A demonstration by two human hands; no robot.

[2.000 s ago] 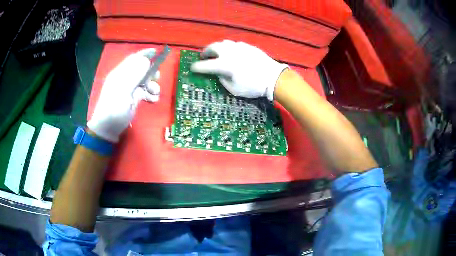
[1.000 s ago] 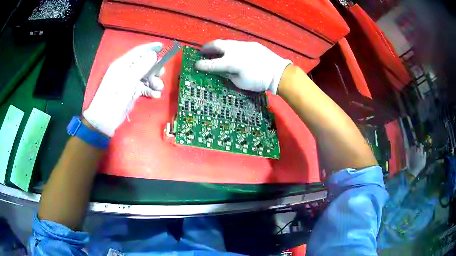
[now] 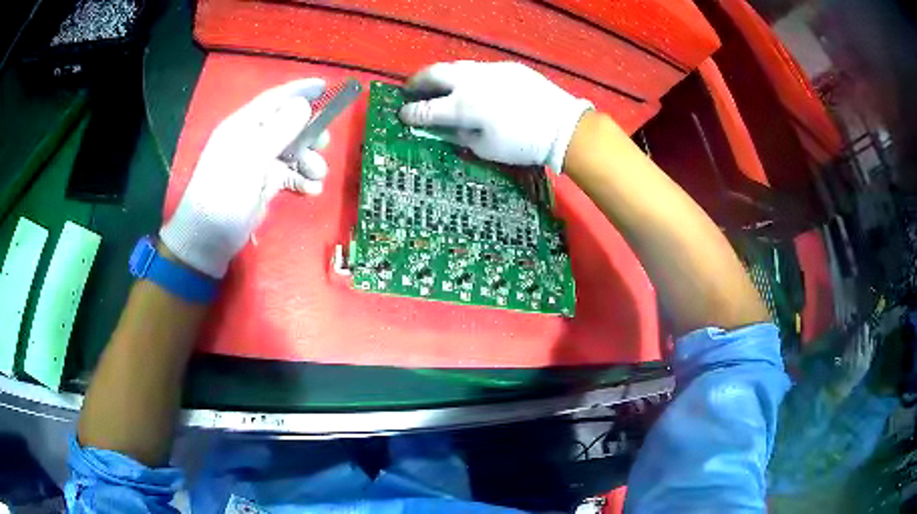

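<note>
A green circuit board [image 3: 452, 226] lies on the red foam pad [image 3: 271, 311], its side with small flat parts facing up. My left hand [image 3: 246, 166], in a white glove with a blue wrist strap, holds a narrow silver-grey heatsink [image 3: 327, 120] between thumb and fingers, tilted, just left of the board's upper left corner. My right hand [image 3: 503, 112], gloved in white, lies over the board's upper part with bent fingertips near its upper left. A small whitish piece shows under its fingers. Whether they grip something is hidden.
Red foam board holders [image 3: 422, 38] are stacked behind the pad, with more at the right. Two pale strips [image 3: 60, 301] lie on the green mat at left. A small black tray of screws [image 3: 93, 25] and a black block [image 3: 104, 151] are at upper left. A metal edge runs in front.
My right hand has shifted slightly over the board's upper part, and a whitish piece now shows beneath its fingers. My left hand still holds the heatsink. The camera view has shifted a little.
</note>
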